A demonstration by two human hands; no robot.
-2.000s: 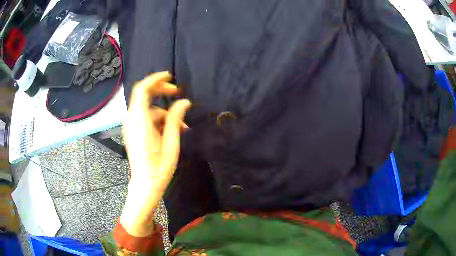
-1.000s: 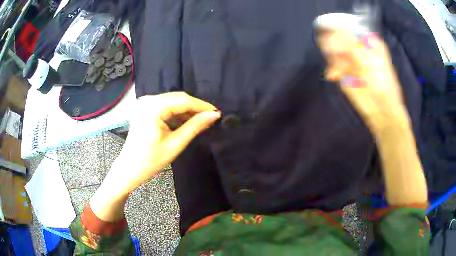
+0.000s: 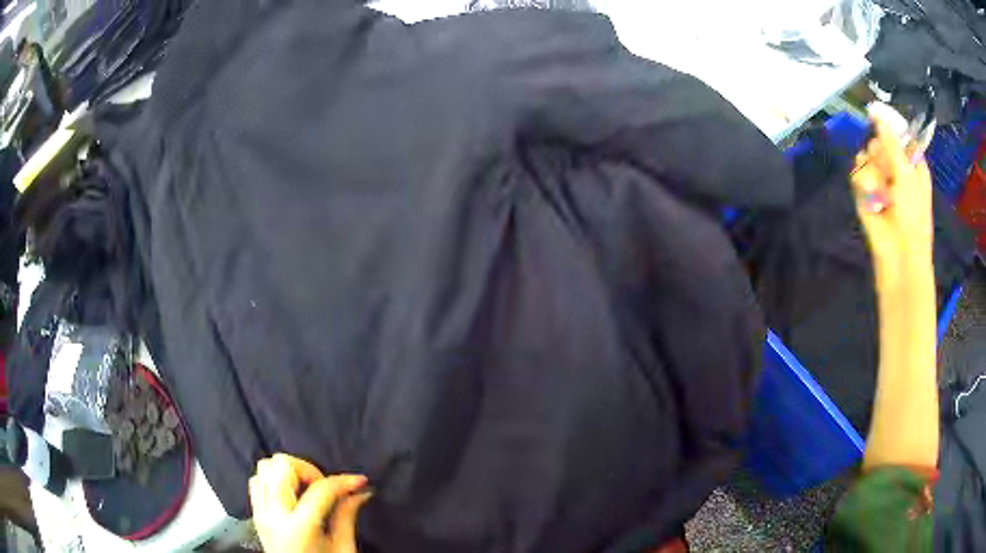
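Note:
The dark coat (image 3: 432, 270) fills the middle of the view. My left hand (image 3: 308, 506) is low at the left, cut off by the bottom edge, with thumb and forefinger pinched together on the coat. A button at those fingertips cannot be made out clearly. My right hand (image 3: 895, 178) is raised far to the right, away from the coat, over the blue crate. The thread snips (image 3: 921, 143) are in it, blades up, with a bit of pink handle showing at the palm. A white wrap (image 3: 887, 117) shows on a finger. No needle or thread can be made out.
Buttons (image 3: 146, 430) lie on a round black, red-rimmed tray (image 3: 186, 475) at lower left, beside a plastic bag (image 3: 81, 373) and a dark pad (image 3: 89, 452). A blue crate (image 3: 805, 416) with dark garments stands right. Clear plastic (image 3: 822, 32) lies on the white table.
The view has swung up and to the right. My right hand has moved from over the coat out to the far right. My left fingertips have gone from apart to pinched at the coat.

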